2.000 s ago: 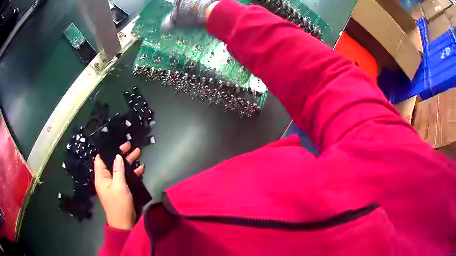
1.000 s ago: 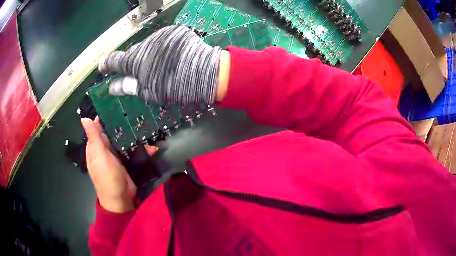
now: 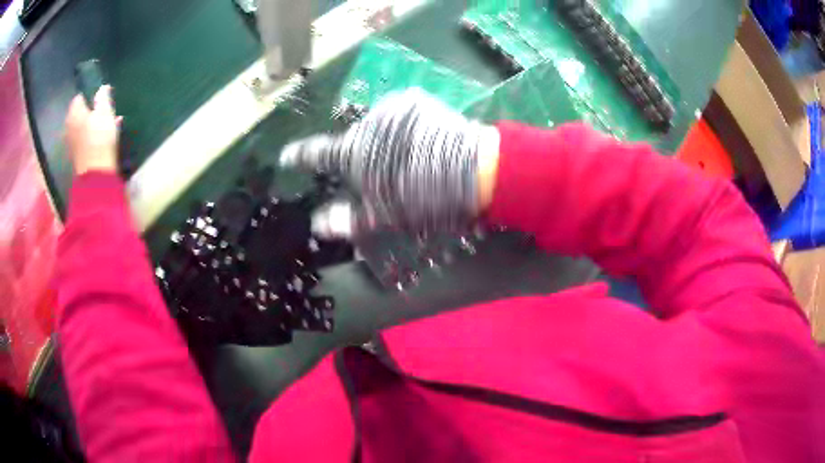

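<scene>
My left hand [image 3: 92, 136], bare and blurred, is out over the dark green belt at the upper left. Its fingertips are on a small green board piece [image 3: 89, 78]. My right hand [image 3: 407, 167], in a grey-and-white striped glove, is near the middle, fingers pointing left. It grips a row of boards [image 3: 403, 258], mostly hidden under the glove, with silvery parts along its lower edge. Small black parts [image 3: 258, 262] with shiny squares lie in a loose pile left of and below the glove.
More green board panels [image 3: 403, 72] lie beyond the glove, with lumpy dark components [image 3: 620, 59] at upper right. A pale curved rail [image 3: 194, 145] edges the belt, with a grey post [image 3: 286, 36] over it. A red bin [image 3: 706, 152] and cardboard [image 3: 764, 108] are at right.
My left hand has moved from under the board row up and left, over the belt. My gloved hand has shifted right with the board row. The black pile is uncovered.
</scene>
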